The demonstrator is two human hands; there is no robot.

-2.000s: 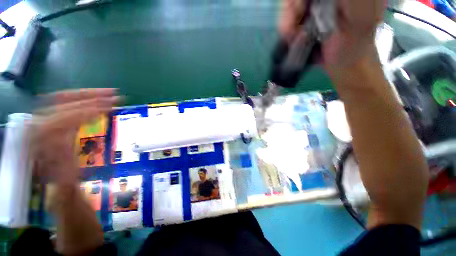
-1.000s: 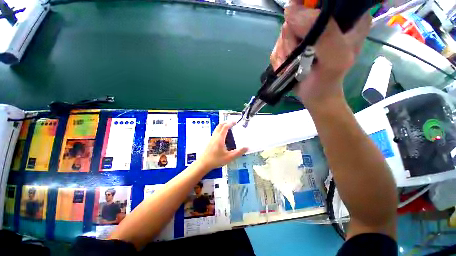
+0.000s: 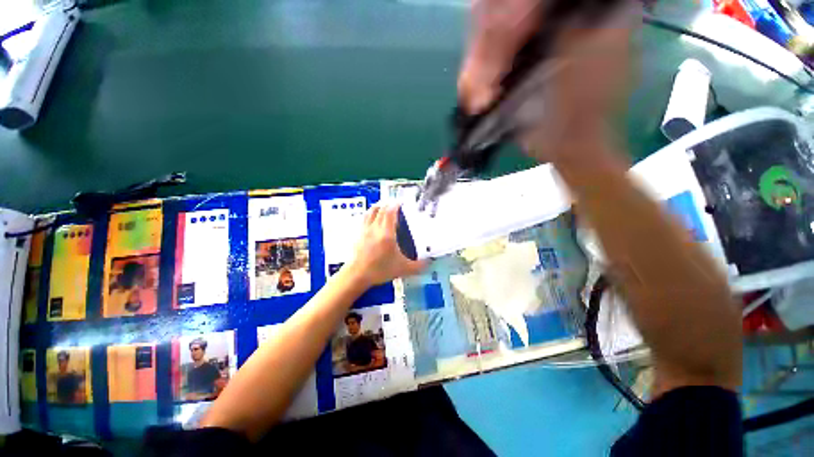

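Note:
A white appliance housing (image 3: 491, 211) lies lengthwise on the bench, its dark end face (image 3: 406, 234) toward the left. My left hand (image 3: 382, 245) holds that end, with fingers on top and thumb at the lower edge. My right hand (image 3: 553, 80) grips the electric screwdriver (image 3: 486, 134), blurred and partly cut off by the top edge. The driver's silver nose (image 3: 435, 186) is at the housing's upper edge near the dark end. Whether it touches is unclear. My right forearm hides the housing's far end.
A picture-covered work mat (image 3: 201, 319) and a worn pad (image 3: 446, 344) cover the bench. A screw feeder (image 3: 687, 219) stands right. Another housing (image 3: 9, 312) is at the left edge. More housings lie on the green conveyor (image 3: 268, 98). A black power lead (image 3: 125, 195) lies by the mat's back edge.
The earlier housing left of centre is gone from there. My left hand has come from the left onto a housing end at the centre. The driver has come down to that end.

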